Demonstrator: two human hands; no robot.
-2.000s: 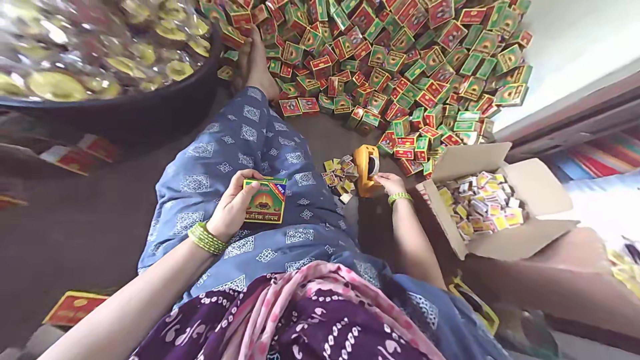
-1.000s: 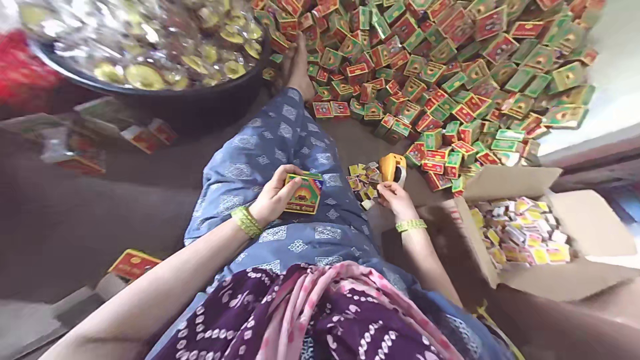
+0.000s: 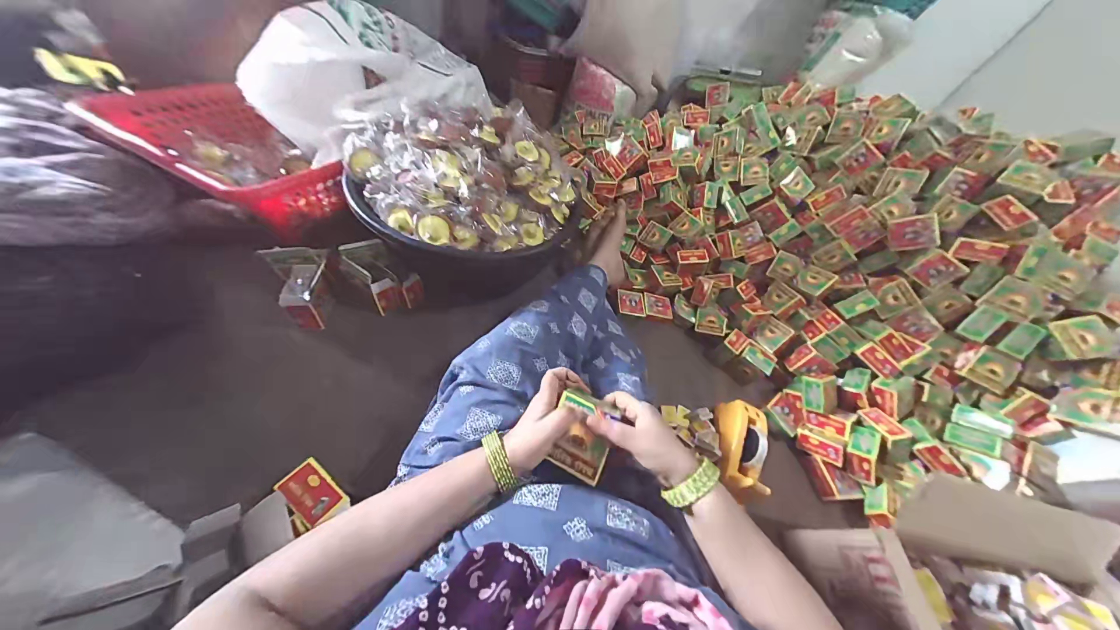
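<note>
A small printed carton point(image 3: 579, 451) with a green, yellow and red face is held over my lap. My left hand point(image 3: 547, 420) grips its upper left side. The fingers of my right hand point(image 3: 637, 429) are at its top edge; whether they pinch a flap or a small item is hidden. Just right of my right hand, a small pile of little yellow and white packets point(image 3: 697, 429) lies on the floor beside a yellow tape dispenser point(image 3: 744, 446).
A heap of red and green cartons point(image 3: 857, 254) covers the right side. A dark tub point(image 3: 464, 262) holds plastic-wrapped pieces, beside a red plastic basket point(image 3: 289, 192). An open cardboard box point(image 3: 892, 569) stands lower right. Loose cartons point(image 3: 311, 493) lie at left.
My right hand has moved from beside the yellow dispenser and small packets to the top of the carton in my left hand. The view has shifted, showing more at the left.
</note>
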